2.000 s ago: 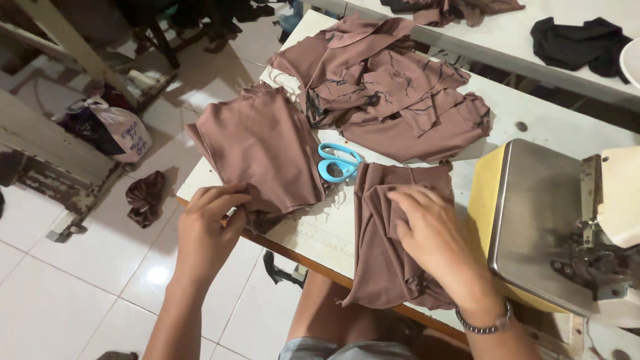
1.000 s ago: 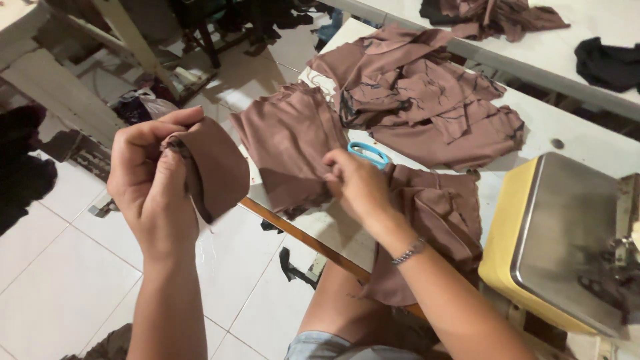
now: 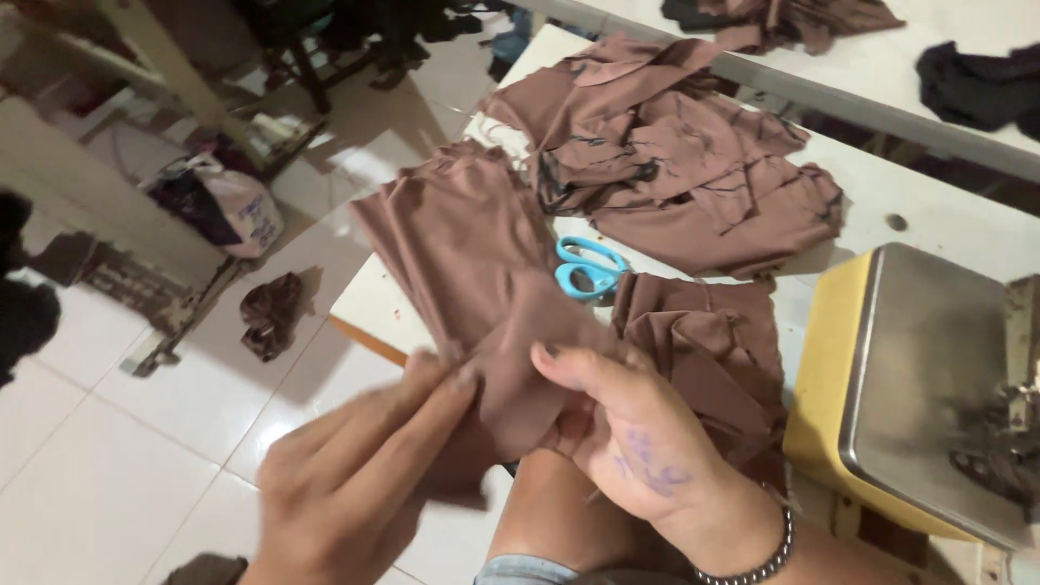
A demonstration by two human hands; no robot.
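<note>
A brown fabric piece (image 3: 532,357) is stretched between my two hands above the front edge of the table. My left hand (image 3: 366,463) pinches it from the left, somewhat blurred. On its other side my right hand (image 3: 642,431), with a beaded bracelet at the wrist, grips it between thumb and fingers. Just behind lies a stack of brown fabric (image 3: 463,219). Scissors with light blue handles (image 3: 589,268) rest right of that stack, their blades not visible. A second brown fabric pile (image 3: 707,349) is beside my right hand.
A heap of brown scraps (image 3: 674,162) covers the back of the white table (image 3: 926,236). A yellow and metal machine (image 3: 910,390) stands at the right. Black cloth (image 3: 975,85) lies on another table. A plastic bag (image 3: 236,203) and a scrap (image 3: 272,313) are on the floor.
My left hand, raised at the left with a brown piece one second ago, is now lower and nearer the middle. My right hand has left the fabric stack and holds fabric too.
</note>
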